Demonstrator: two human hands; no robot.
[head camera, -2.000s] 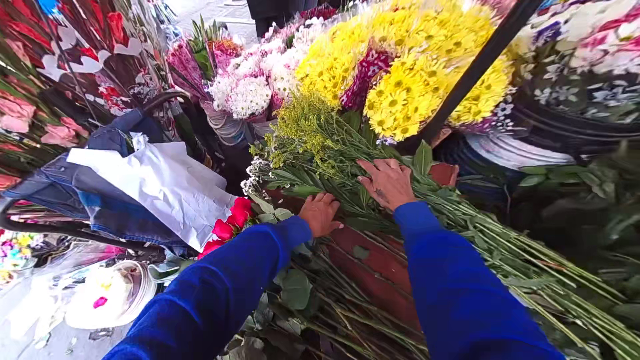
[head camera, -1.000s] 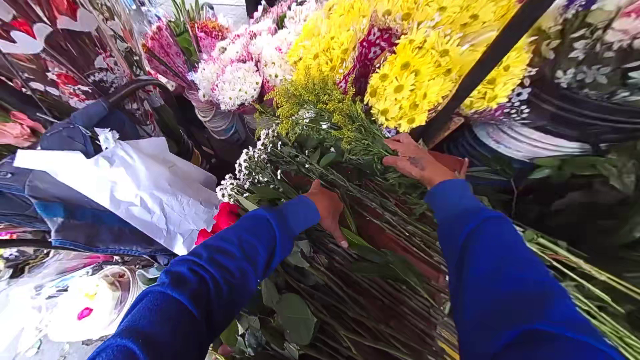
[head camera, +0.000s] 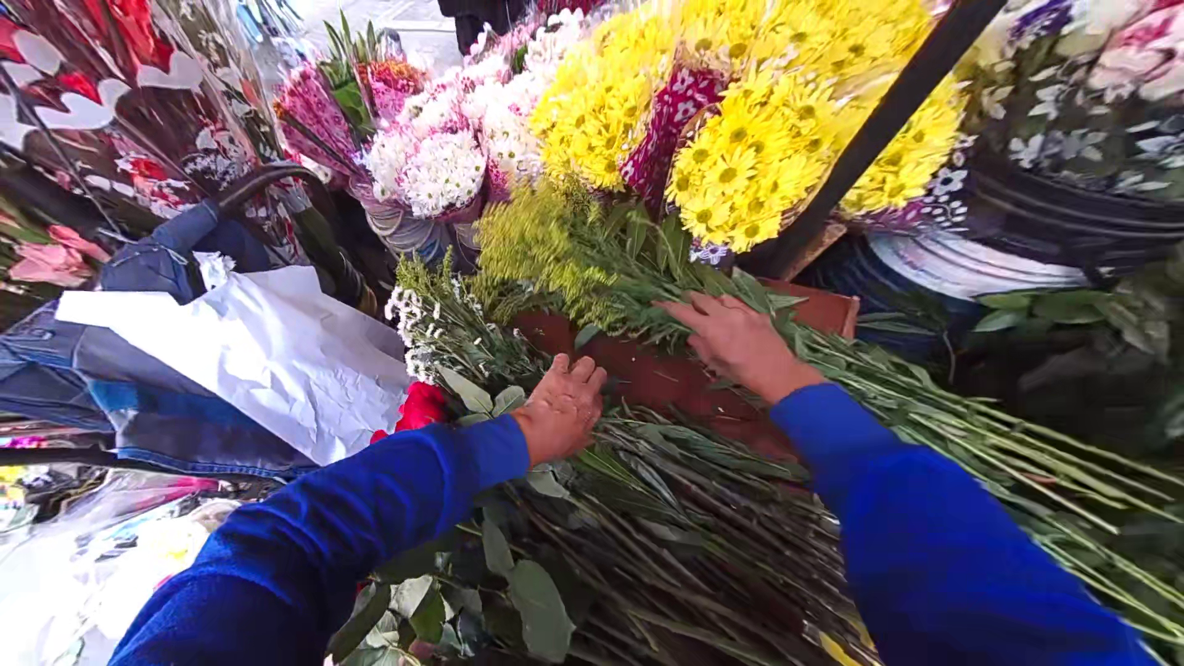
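Observation:
My left hand, fingers curled, is on the stems of small white filler flowers; whether it grips them is not clear. My right hand lies over green stems just below yellow goldenrod-like sprays, its fingertips partly hidden in the leaves. Between the hands a reddish-brown board shows. Long green stems run from the right hand toward the lower right. Red roses lie left of my left hand, partly behind the blue sleeve.
White paper rests on denim cloth at left. Yellow daisy-like bunches and white-pink bunches stand behind the board. A black pole slants at right, beside black buckets. Leafy stems cover the front.
My left hand has closed from spread fingers to a curl over the white flowers' stems. More of the board shows between the white flowers and the yellow sprays than before.

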